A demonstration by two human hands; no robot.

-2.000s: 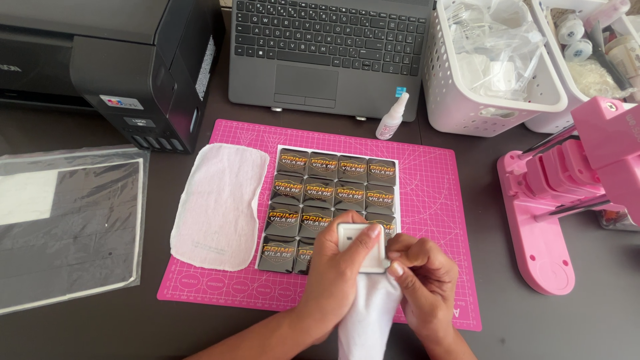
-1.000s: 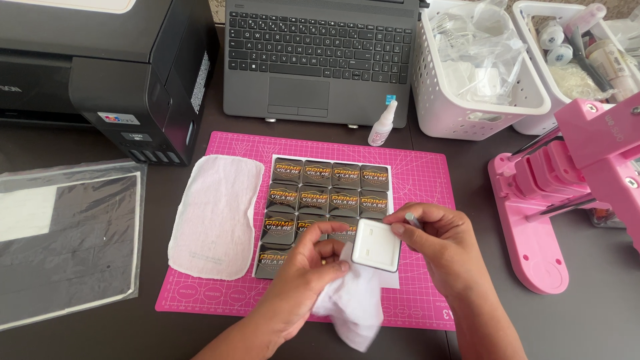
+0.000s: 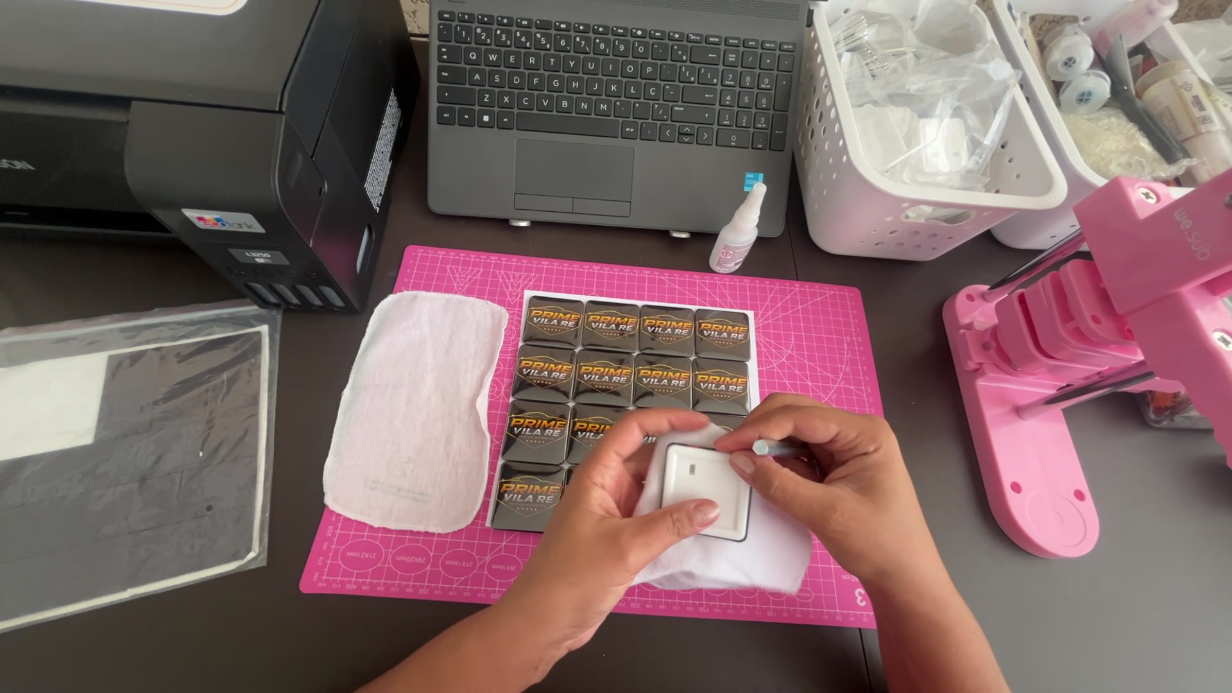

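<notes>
Thumb and fingers of my left hand (image 3: 616, 520) hold a square white plastic piece with a dark rim (image 3: 709, 486), its recessed face up, along with a white cloth (image 3: 760, 558) bunched beneath it. At its upper right corner are the thumb and forefinger of my right hand (image 3: 828, 472), which also grips a small pale-tipped rod (image 3: 775, 449); most of the rod is hidden by the fingers. Under the hands, rows of square black badges with orange and white print (image 3: 604, 377) lie on a white sheet, partly covered by my left hand.
Beneath everything is a pink cutting mat (image 3: 808, 327), with another white cloth (image 3: 414, 414) at its left. A laptop (image 3: 616, 106), small bottle (image 3: 734, 231), white baskets (image 3: 914, 212), pink press (image 3: 1035, 472), black printer (image 3: 212, 164) and clear plastic sleeve (image 3: 144, 500) surround it.
The white cloth, which hung below the square piece, now spreads behind and under it. My left thumb has moved onto the piece's recessed face.
</notes>
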